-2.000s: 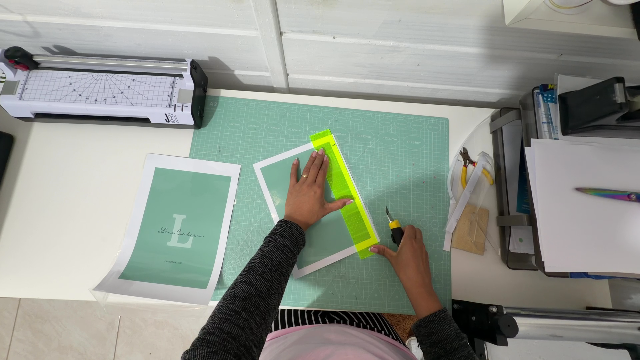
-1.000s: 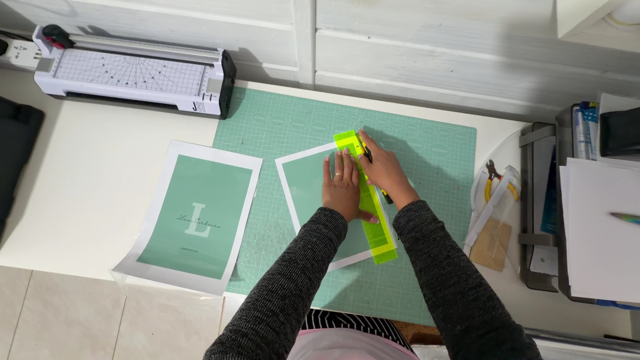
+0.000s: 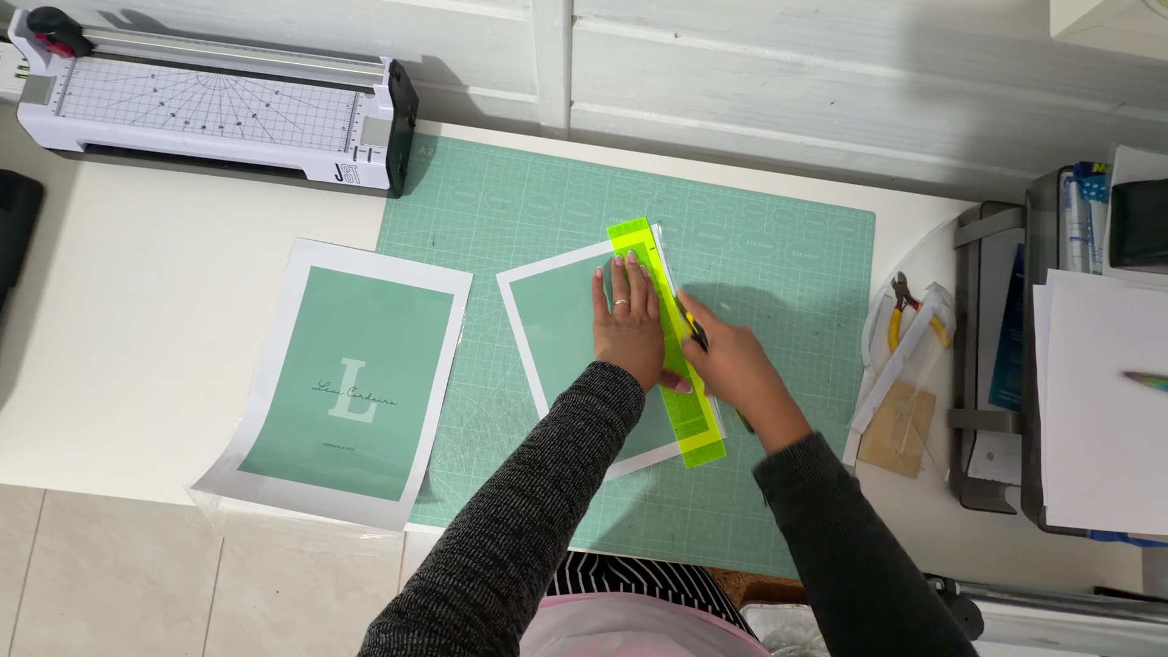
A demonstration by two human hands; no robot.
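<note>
My left hand (image 3: 630,315) presses flat on a transparent neon-yellow ruler (image 3: 701,445), fingers slightly spread and the thumb on the ruler's lower half. Under the ruler lies a green sheet with a white border (image 3: 557,319), tilted on the green cutting mat (image 3: 776,246). In my right hand (image 3: 735,360) is a yellow-and-black craft knife (image 3: 696,330), held against the ruler's right edge about midway along; its blade tip is hidden. A narrow strip of the sheet's white border (image 3: 664,251) shows to the right of the ruler.
A second green print with a white border (image 3: 274,257) lies at the left, overlapping the mat. Behind it stands a paper trimmer (image 3: 210,105). On the right are yellow-handled cutting pliers (image 3: 899,315), plastic scraps, a brown card piece (image 3: 899,429) and a dark tray rack (image 3: 985,356) with white paper.
Between two seconds and one second ago, my right hand went from the ruler's lower end to its top with the knife. Since then it has moved down along the ruler's right edge.
</note>
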